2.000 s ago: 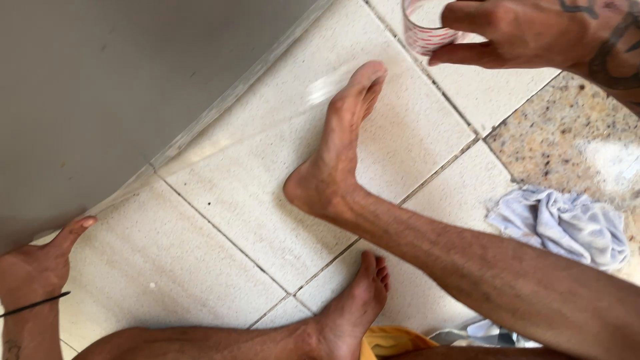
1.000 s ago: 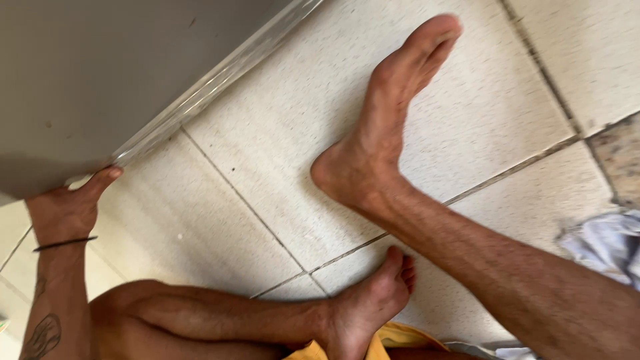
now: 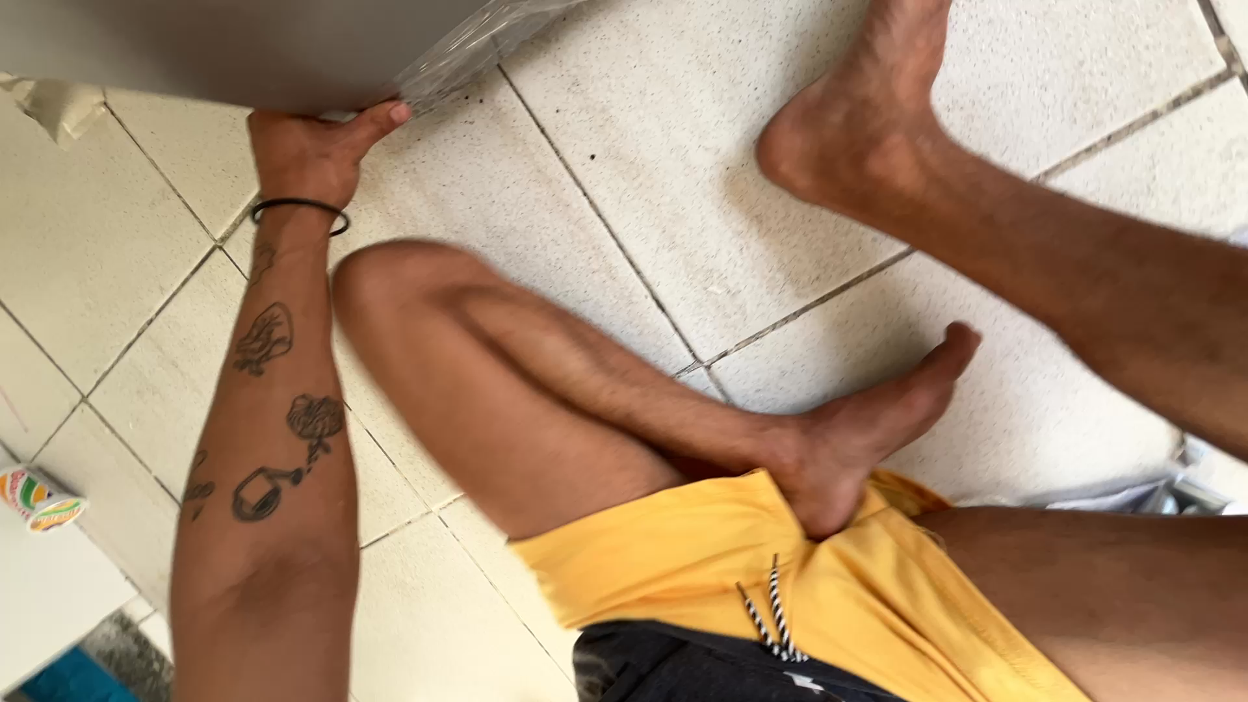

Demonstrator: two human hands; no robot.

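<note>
My left hand (image 3: 317,151) is at the lower corner of a large grey panel (image 3: 244,49) in the upper left, thumb along the edge and the other fingers hidden behind or under it. A black band circles that wrist. Clear plastic film or tape (image 3: 468,49), wrinkled and shiny, runs along the panel's edge beside my thumb. My right hand is out of the frame, and so is the tape roll.
My bent legs and bare feet (image 3: 868,439) rest over the white floor tiles (image 3: 624,224). A printed cup (image 3: 41,497) lies at the far left by a white surface (image 3: 49,595). Crumpled tape (image 3: 63,107) hangs from the panel's left side. A partly hidden cloth or plastic item (image 3: 1160,492) is at the right.
Two seconds ago my right hand held a tape roll at upper right, with a strip stretched toward my left hand; both right hand and roll have left view. The view has shifted left.
</note>
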